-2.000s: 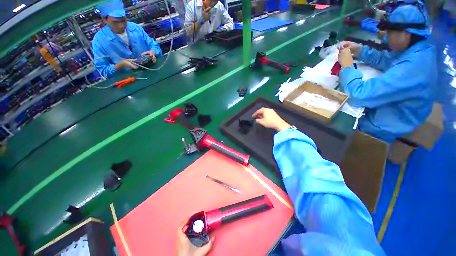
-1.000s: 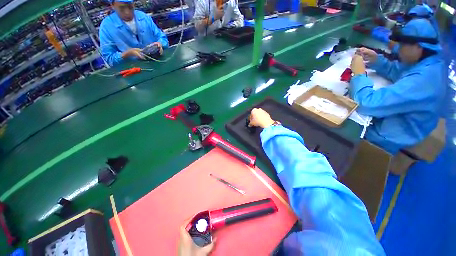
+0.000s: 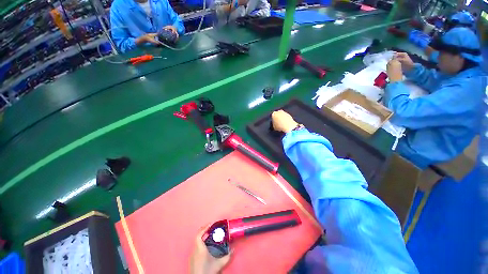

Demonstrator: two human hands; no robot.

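A red handle unit (image 3: 259,223) with a black grip strip lies on the red-orange work mat (image 3: 176,214). Its black head is at the left end, with a white disc (image 3: 218,234) in the opening. My left hand (image 3: 207,257) holds the head from below, partly cut off by the lower edge. My right hand (image 3: 283,122) reaches into the black foam tray (image 3: 348,144), its fingers closed around a small dark part (image 3: 272,127) that is mostly hidden. Tweezers (image 3: 249,192) lie on the mat above the handle.
A second red handle (image 3: 251,152) lies at the mat's upper edge beside a silver metal piece (image 3: 212,143). A black box (image 3: 100,241) of white strips is at lower left. A cardboard box (image 3: 357,111) stands beyond the tray. A person in blue (image 3: 439,101) works at right.
My right hand has closed over the small dark part in the tray. My left hand stays on the handle's head. The view has shifted, and units on the green surface have moved leftward.
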